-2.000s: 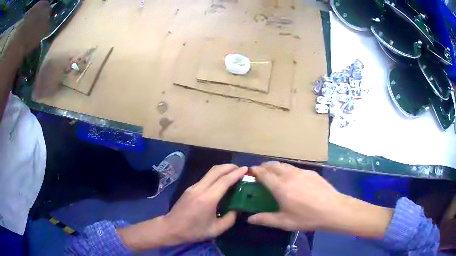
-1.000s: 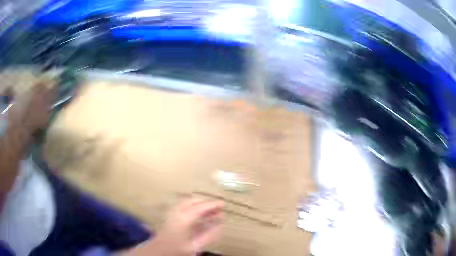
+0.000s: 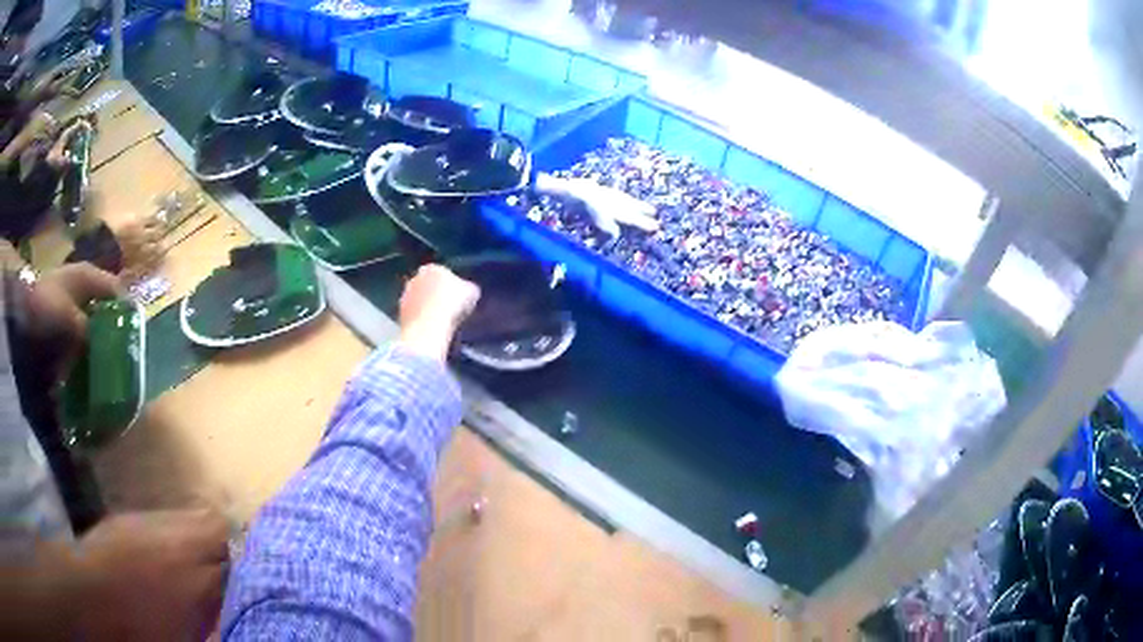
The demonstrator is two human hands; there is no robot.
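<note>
My left hand (image 3: 439, 307) reaches out over the green strip, fingers curled at the left edge of a dark green housing (image 3: 516, 309) with a silver rim. The fingertips are partly hidden; the hand appears to grip the edge. The housing is slightly blurred and lies low over the strip, beside a blue bin. Other silver-rimmed green housings (image 3: 339, 226) lie and overlap just beyond my hand. My right hand is not in view.
A blue bin (image 3: 702, 307) holds many small parts, with a clear plastic bag (image 3: 896, 389) at its corner. A metal post (image 3: 1003, 439) stands at right. Coworkers' hands (image 3: 75, 295) and another housing (image 3: 255, 296) are at left. Loose silver pieces (image 3: 750, 539) lie on the strip.
The view has swung up from the bench to the strip and bins. Both hands were on a housing two seconds ago; now my left arm is stretched forward and my right hand is out of the picture.
</note>
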